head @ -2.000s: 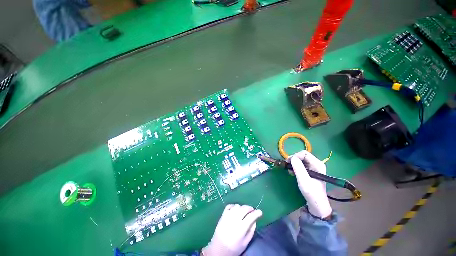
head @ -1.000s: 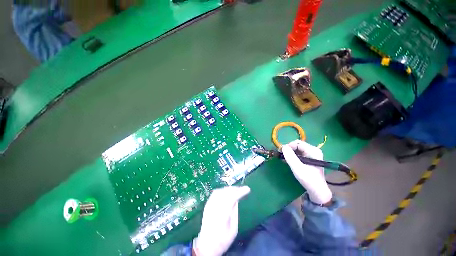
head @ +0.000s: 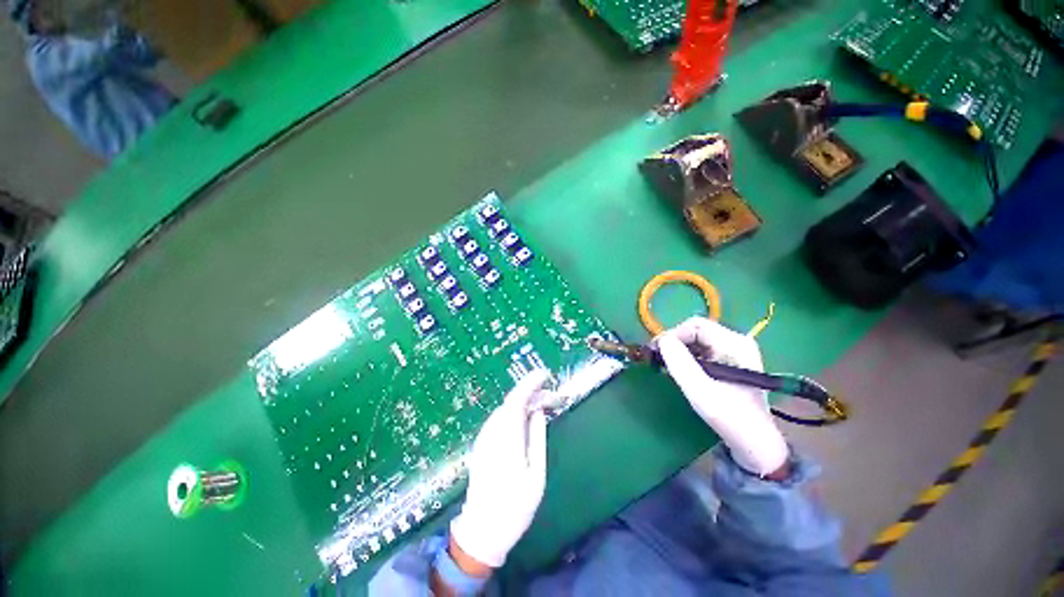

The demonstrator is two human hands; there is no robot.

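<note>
A large green circuit board lies solder side up on the green mat, with rows of dark blue squares. My right hand, in a white glove, holds the soldering iron like a pen. The iron's tip is at the board's right corner. My left hand, also white-gloved, is over the board's front edge with its fingertips together near the white pads. Solder wire in it is too fine to make out. A solder spool with green and white flanges lies left of the board.
A yellow-orange ring lies behind my right hand. Two iron stands and a black round-mouthed unit stand to the right. A red-wrapped post and more boards are at the back. A person's blue sleeve shows upper left.
My left hand has moved up and forward from the mat edge onto the board. The iron's tip stays at the board's right corner. The camera view has shifted.
</note>
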